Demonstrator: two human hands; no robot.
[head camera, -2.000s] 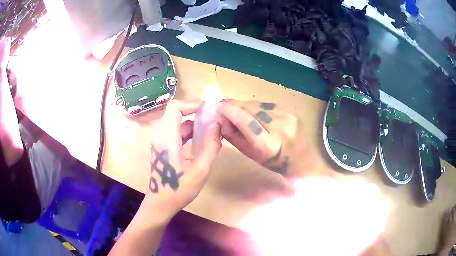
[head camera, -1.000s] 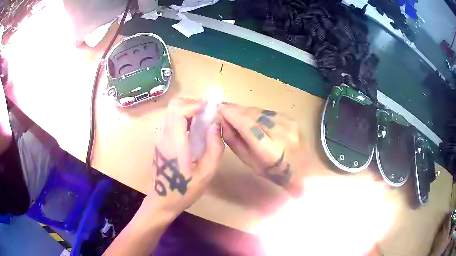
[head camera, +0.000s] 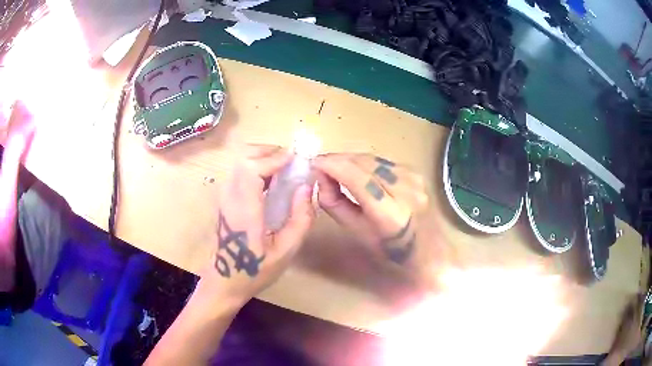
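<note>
My left hand (head camera: 247, 221) is closed around a small translucent whitish glue bottle (head camera: 286, 191), held tilted above the tan board. My right hand (head camera: 364, 196) is beside it, its thumb and fingertips at the bottle's upper end. Bright glare covers the bottle's tip, so the nozzle and what the right fingertips pinch cannot be made out. A green car body shell (head camera: 177, 96) lies at the left, its car-like front towards me.
Several green shells with black interiors (head camera: 486, 171) stand in a row at the right. A black heap of inserts (head camera: 457, 50) lies beyond. A black cable (head camera: 118, 143) runs at the left, white scraps (head camera: 250, 30) behind. Other people's arms show at both sides.
The view has shifted, so the shells sit further left and higher in the picture. Both hands stay together at the bottle. More of another person's arm shows at the left edge.
</note>
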